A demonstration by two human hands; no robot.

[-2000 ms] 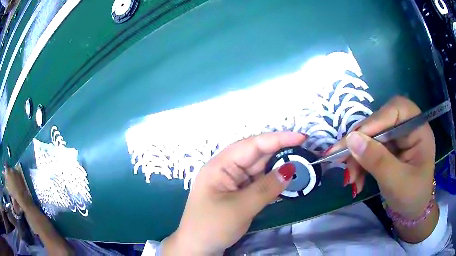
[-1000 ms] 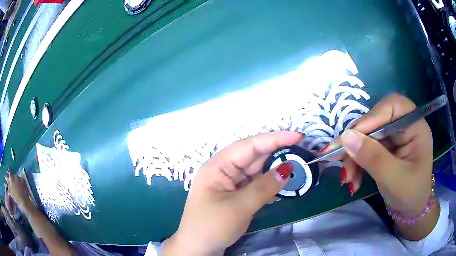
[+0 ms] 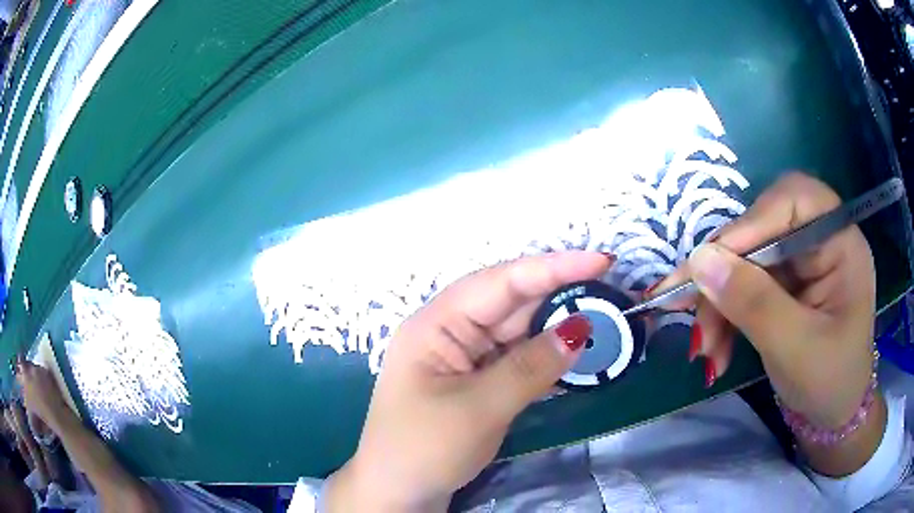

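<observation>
My left hand (image 3: 456, 366) holds a round black part (image 3: 605, 358) with a grey centre and a white ring, my thumb lying on its face. My right hand (image 3: 787, 291) grips slim silver tweezers (image 3: 802, 238). Their tip touches or nearly touches the ring's upper right edge. A glaring white sticker sheet (image 3: 481, 215) lies on the green bench behind my hands, with white arcs along its lower and right edges. My left hand covers part of its lower edge.
A second white sticker sheet (image 3: 125, 351) with arcs lies at the left. Another person's arm (image 3: 75, 431) reaches in at the lower left. A few discs (image 3: 100, 211) sit on the green belt (image 3: 180, 60) at the upper left.
The large disc at the top of the belt has left the picture. The tweezers' tip stays near the ring's upper right edge. My hands have barely moved.
</observation>
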